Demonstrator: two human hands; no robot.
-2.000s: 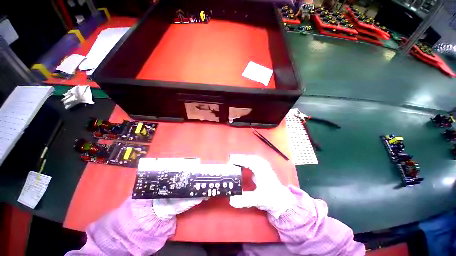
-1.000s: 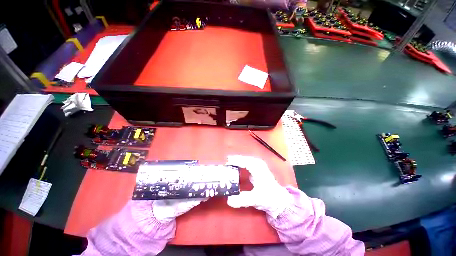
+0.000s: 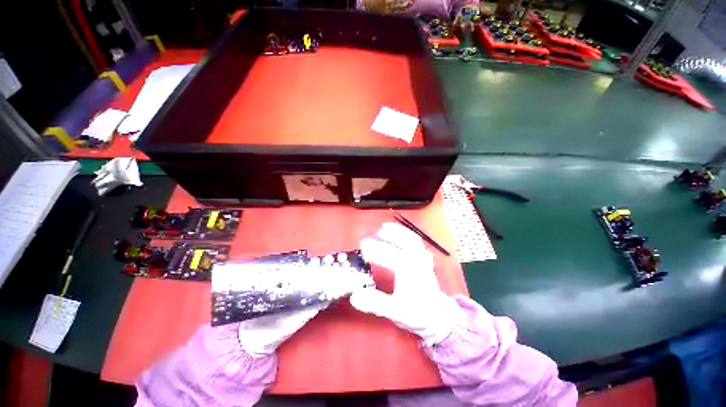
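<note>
A black circuit board (image 3: 275,288) is held above the red mat (image 3: 318,358), solder side up, with light glaring off its middle. Its right end is raised a little higher than its left. My left hand (image 3: 279,327), in a white glove, holds the board from below; its fingers are hidden under the board. My right hand (image 3: 406,284), also gloved in white, grips the board's right end between thumb and fingers. Two waiting boards (image 3: 187,223), component side up, lie at the mat's left edge.
A black tote (image 3: 239,173) stands behind the mat, holding one board and a paper slip (image 3: 395,124). Tweezers (image 3: 422,234), side cutters (image 3: 500,193) and a dotted label sheet (image 3: 470,226) lie right. More boards (image 3: 629,245) lie on the green surface. A person's sleeve shows at the top.
The board has tilted, its right end rising and its left end dropping slightly. My right hand has moved up with it. The glare has spread along the board. The whole view has shifted slightly.
</note>
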